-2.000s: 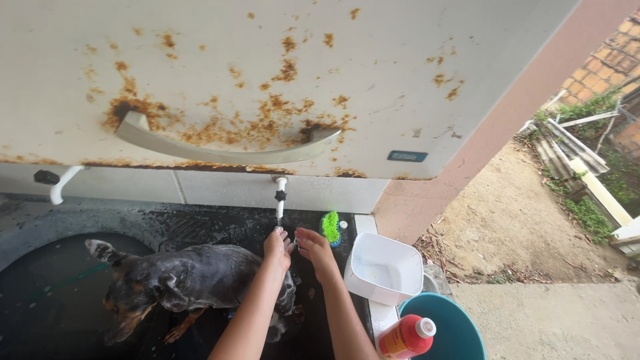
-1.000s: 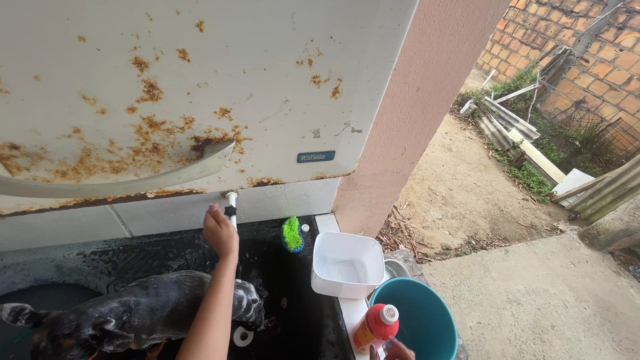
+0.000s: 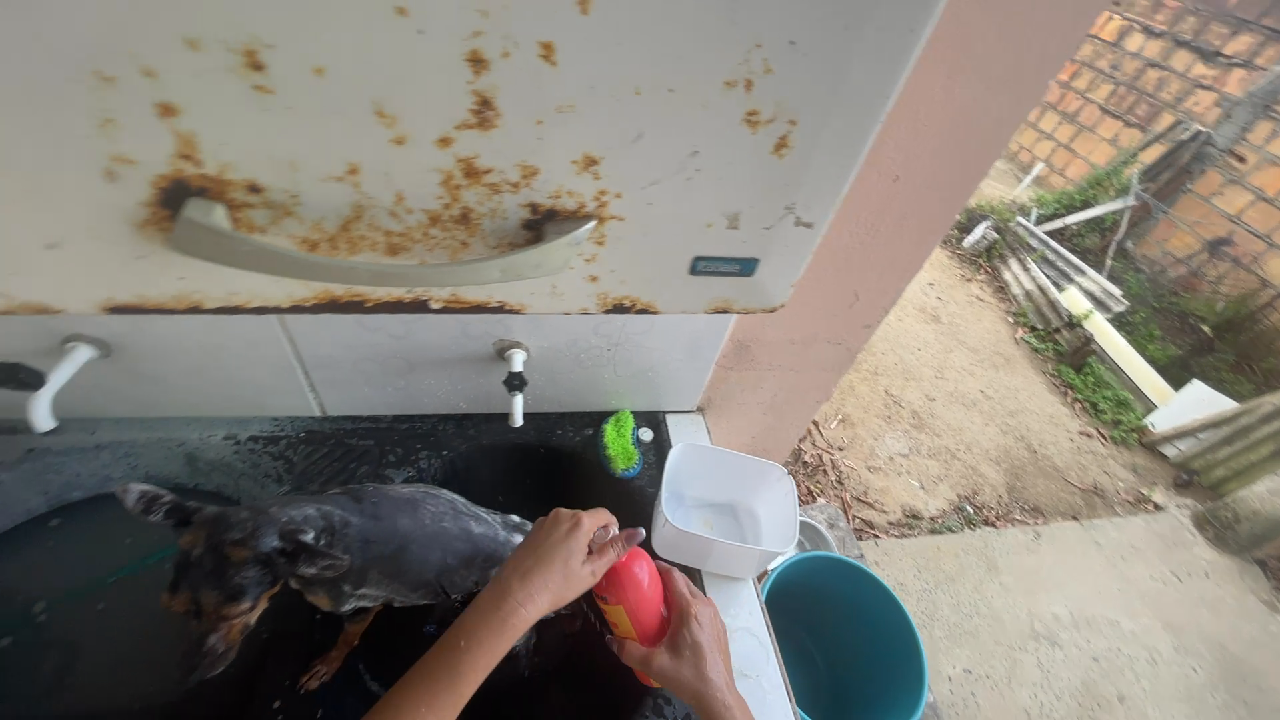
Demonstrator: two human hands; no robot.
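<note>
My right hand (image 3: pixel 680 640) grips a red plastic bottle (image 3: pixel 632 598) with a yellow label, over the right part of the dark sink. My left hand (image 3: pixel 570 555) closes its fingers around the cap at the bottle's top. Left of my hands a small dark dog (image 3: pixel 400 545), wet and with some lather on its back, stands in the dark basin with its head lowered. A white plastic tap (image 3: pixel 515 385) with a black handle sticks out of the tiled wall above. A green bristly brush (image 3: pixel 621 443) lies on the sink's back ledge.
A white plastic tub (image 3: pixel 725 510) stands on the white edge at the right, a teal bucket (image 3: pixel 845 635) beside it. A rusty white cabinet with a handle (image 3: pixel 380 262) overhangs the sink. Another white tap (image 3: pixel 62 385) is at the left. A pink wall post (image 3: pixel 880 200) borders the yard.
The red bottle, standing by the bucket two seconds ago, is now held over the sink. My left hand has left the tap for its cap. The dog's head shows again at the left.
</note>
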